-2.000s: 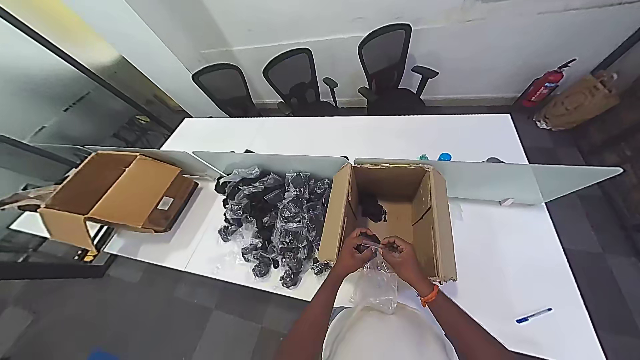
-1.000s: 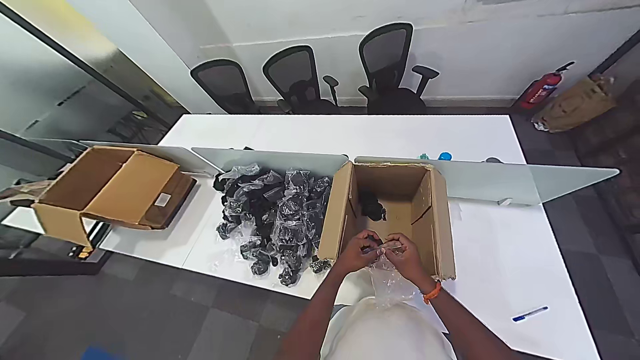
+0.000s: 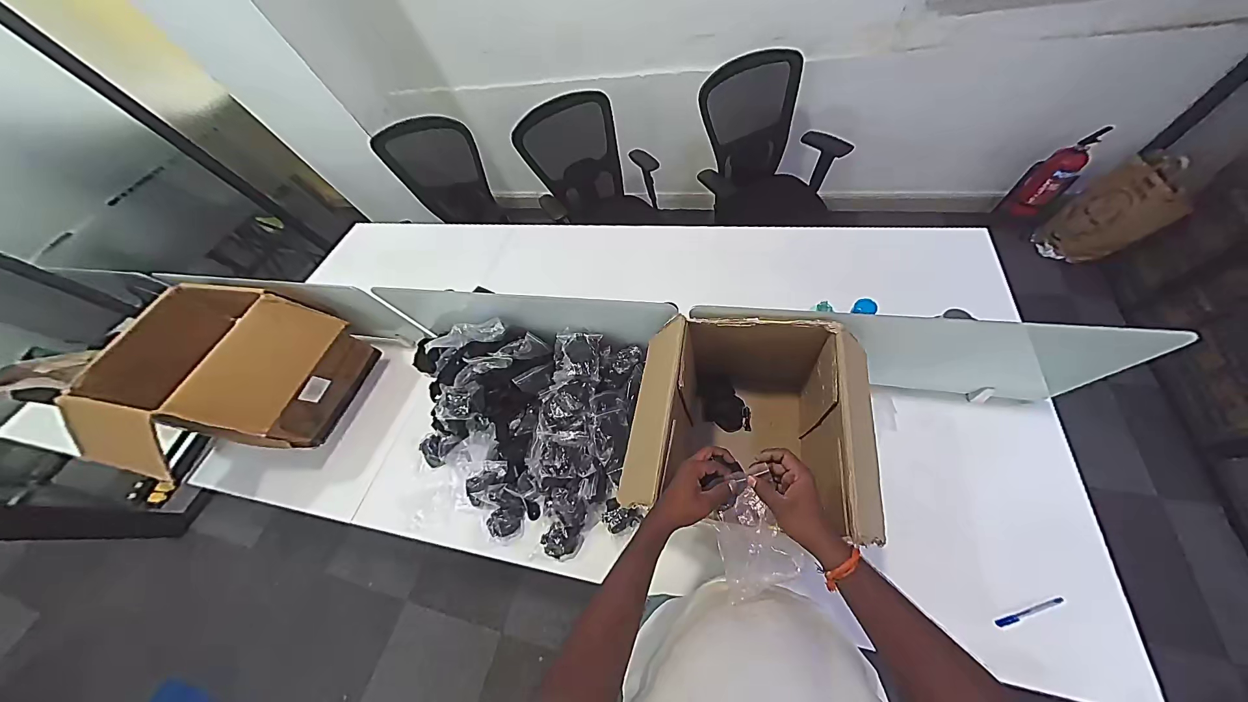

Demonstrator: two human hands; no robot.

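Observation:
Both hands meet above the near edge of an open cardboard box [image 3: 858, 439]. My left hand [image 3: 694, 487] holds a small dark item, too small to name, and the edge of a clear plastic bag [image 3: 760, 556]. The fingers of my right hand [image 3: 792, 492] pinch the bag's edge beside it. The bag hangs down in front of my shirt. Inside the box, a black item [image 3: 723, 405] lies toward the left wall. Left of the box, many black items in clear plastic bags [image 3: 565, 439] lie heaped on the white table [image 3: 975, 487].
A second open cardboard box [image 3: 253, 361] stands tilted at the left. Glass dividers [image 3: 955, 351] run across the table behind the box. A blue pen [image 3: 1029, 612] lies at the right. Beyond are mesh chairs [image 3: 751, 117], a fire extinguisher [image 3: 1058, 175] and a brown paper bag [image 3: 1111, 210].

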